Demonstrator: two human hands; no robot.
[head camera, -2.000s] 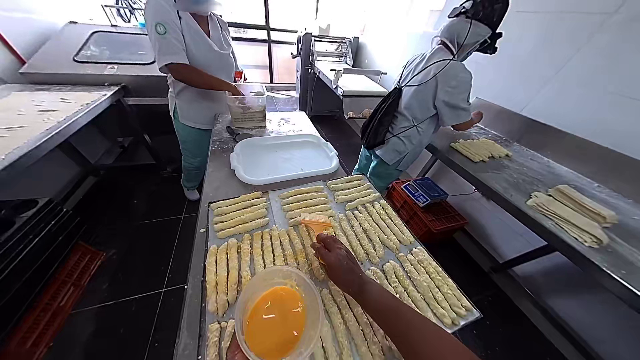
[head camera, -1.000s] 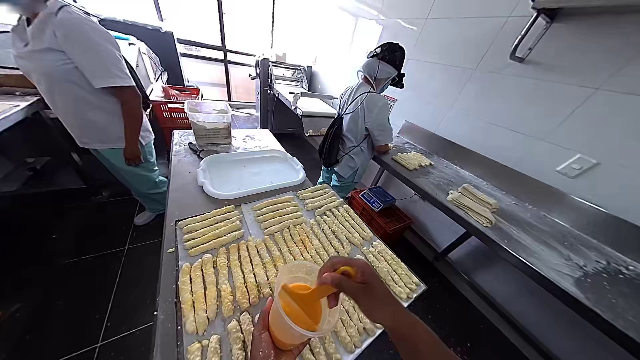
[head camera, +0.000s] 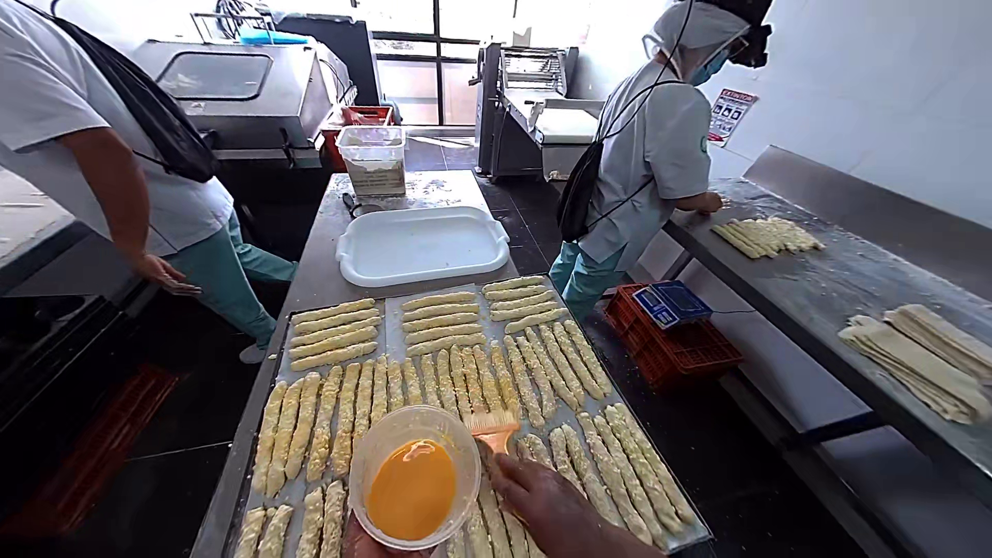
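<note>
My left hand (head camera: 376, 540), mostly hidden beneath it, holds a clear plastic tub (head camera: 359, 465) of orange liquid, probably egg wash (head camera: 411, 488). Just right of the tub, my right hand (head camera: 542, 496) grips an orange-handled pastry brush (head camera: 494, 434). The bristles rest on or just above the dough sticks. Many crumb-coated dough sticks (head camera: 318, 422) lie in rows on a lined baking tray (head camera: 391, 329), across the worktable. Some middle sticks near the brush look more orange than those around them.
Beyond the baking tray stand a white plastic tray (head camera: 422, 244), a clear bin (head camera: 374, 159) and a dark-handled tool (head camera: 353, 205). One person is at left, another at the right counter (head camera: 852, 271) with dough strips (head camera: 914, 360). Red crates (head camera: 674, 349) hold a blue scale (head camera: 673, 302).
The brush was inside the tub one second ago; my right hand has since moved it out onto the dough sticks. The person at left has changed position. The view has shifted.
</note>
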